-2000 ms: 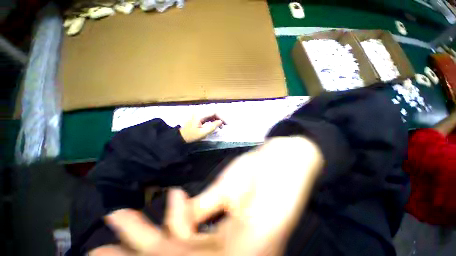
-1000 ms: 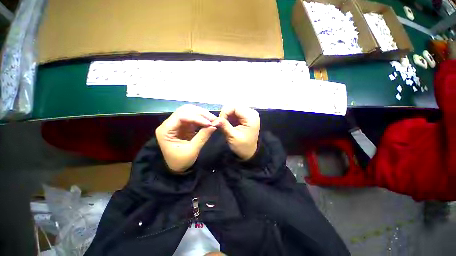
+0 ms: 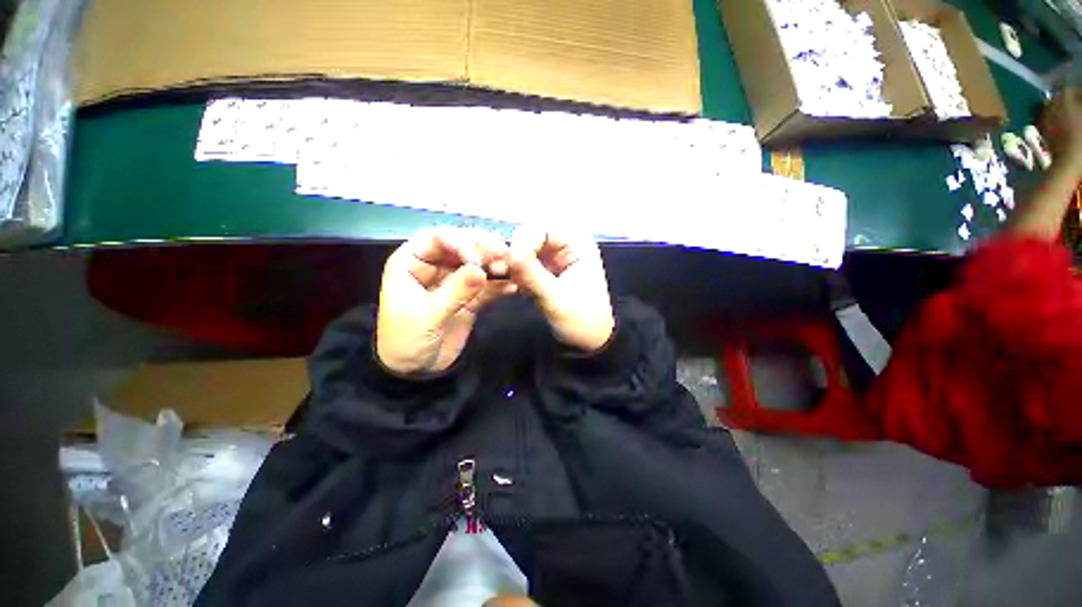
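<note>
My left hand (image 3: pixel 430 299) and my right hand (image 3: pixel 565 288) are raised together in front of my chest, just off the near bench edge. Their fingertips meet with fingers curled. Whether a small piece is pinched between them is too small to tell. Behind them, long white adhesive sheets (image 3: pixel 522 168) with small marks lie overlapping along the near edge of the green bench (image 3: pixel 142 196).
A cardboard mat (image 3: pixel 392 42) lies behind the sheets. Two open cartons (image 3: pixel 819 125) of small white pieces stand at right, with loose white pieces (image 3: pixel 982 178) beside them. Bagged sheets (image 3: pixel 42 154) lie at left. A person's red sleeve (image 3: pixel 985 362) reaches in at right, above a red stool (image 3: pixel 783 415).
The view has shifted so the bench sits slightly higher in the picture. My hands stay together, the left fingers curled a little differently. The red-sleeved arm at right now reaches farther over the bench.
</note>
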